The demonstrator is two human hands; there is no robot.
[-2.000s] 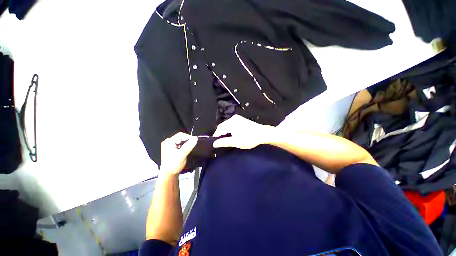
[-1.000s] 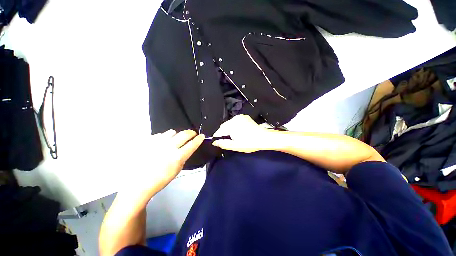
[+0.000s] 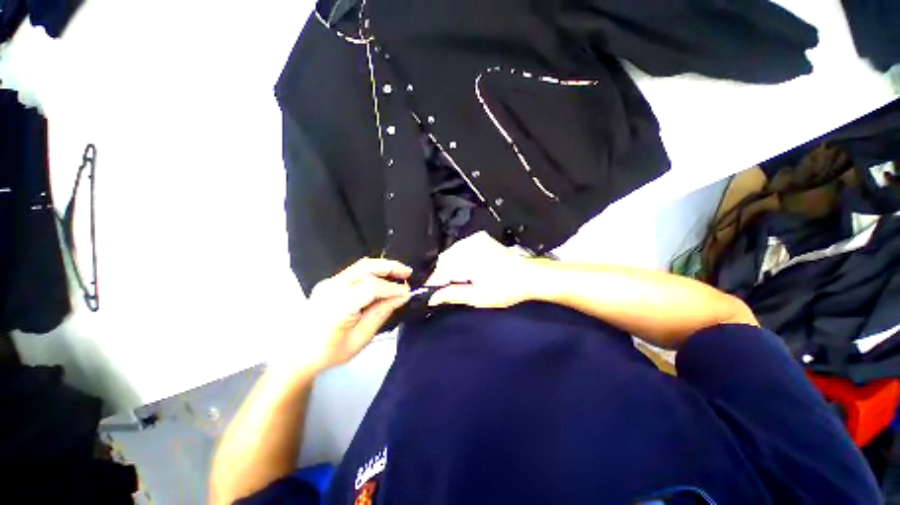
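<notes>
A black jacket (image 3: 336, 168) with thin whitish trim and small pale buttons lies on the white table, its lower front edge at my body. Dark lining (image 3: 456, 202) shows in the front opening. My left hand (image 3: 357, 311) has its fingertips together at the lower front edge. My right hand (image 3: 482, 274) grips the hem beside it, a small dark thin item showing at its fingers; I cannot tell what it is. A short pale line shows between the two hands. The cloth under my fingers is mostly hidden.
A black hanger (image 3: 84, 229) lies on the white table (image 3: 187, 197) at the left. Folded dark garments (image 3: 30, 217) lie at the left edge, with more below. A heap of dark garments (image 3: 789, 266) is at the right, above a red object (image 3: 861, 406).
My left hand first swung its forearm outward to the left, then closed in at the front edge. My right hand keeps its hold. The whole view has shifted slightly.
</notes>
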